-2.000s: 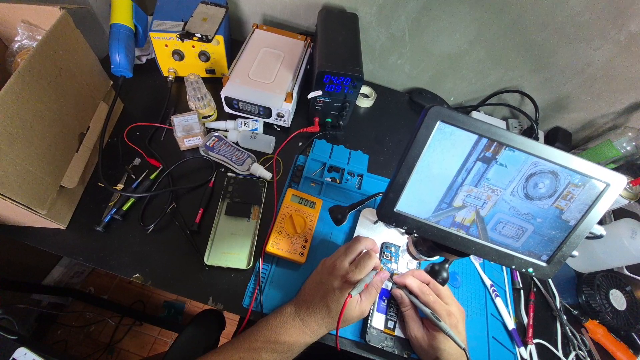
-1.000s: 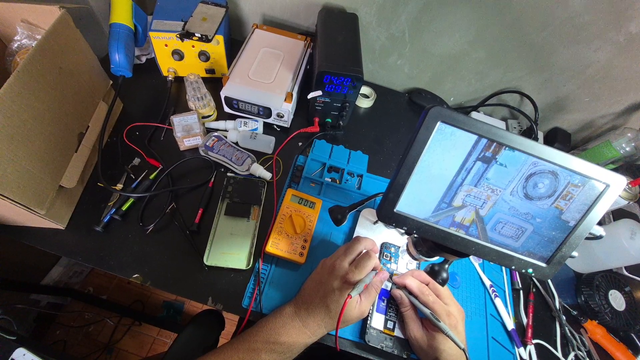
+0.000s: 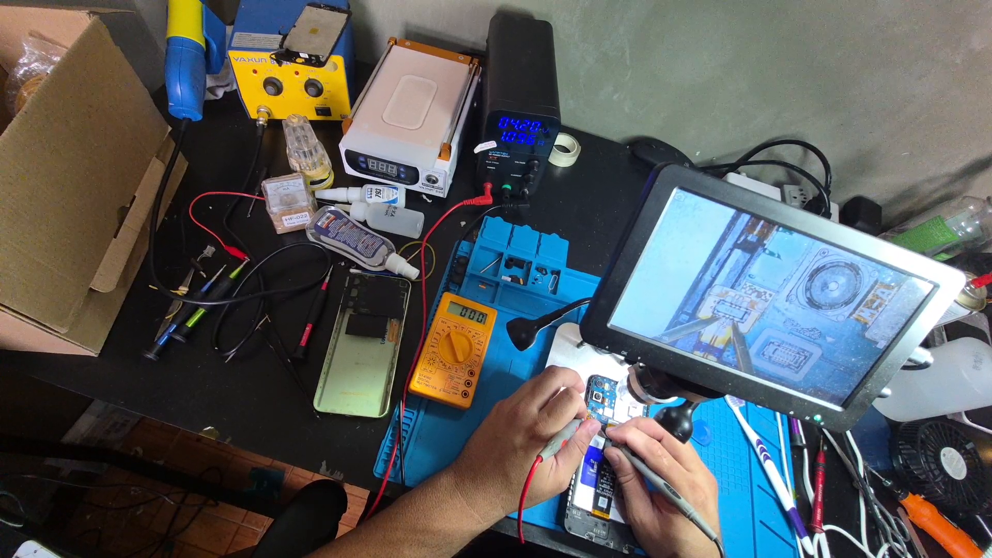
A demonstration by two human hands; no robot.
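Note:
My left hand (image 3: 542,434) is closed on a grey test probe (image 3: 559,440) with a red lead. In my right hand (image 3: 666,480) is a second grey probe (image 3: 655,479) with a dark lead. Both tips meet the upper part of an opened smartphone (image 3: 593,523), near its blue circuit board (image 3: 601,395); the exact contact is too small to tell. Above the phone, a digital microscope's screen (image 3: 775,294) shows two pointed tips at a connector on a board. A yellow multimeter (image 3: 453,349) lies to the left on the blue silicone mat (image 3: 496,418).
A green phone back cover (image 3: 363,349), glue bottles (image 3: 387,219) and a bench power supply (image 3: 519,101) stand or lie farther left and back. At the right are a toothbrush (image 3: 763,457), cables and a small fan (image 3: 942,461). A cardboard box (image 3: 70,170) occupies the far left.

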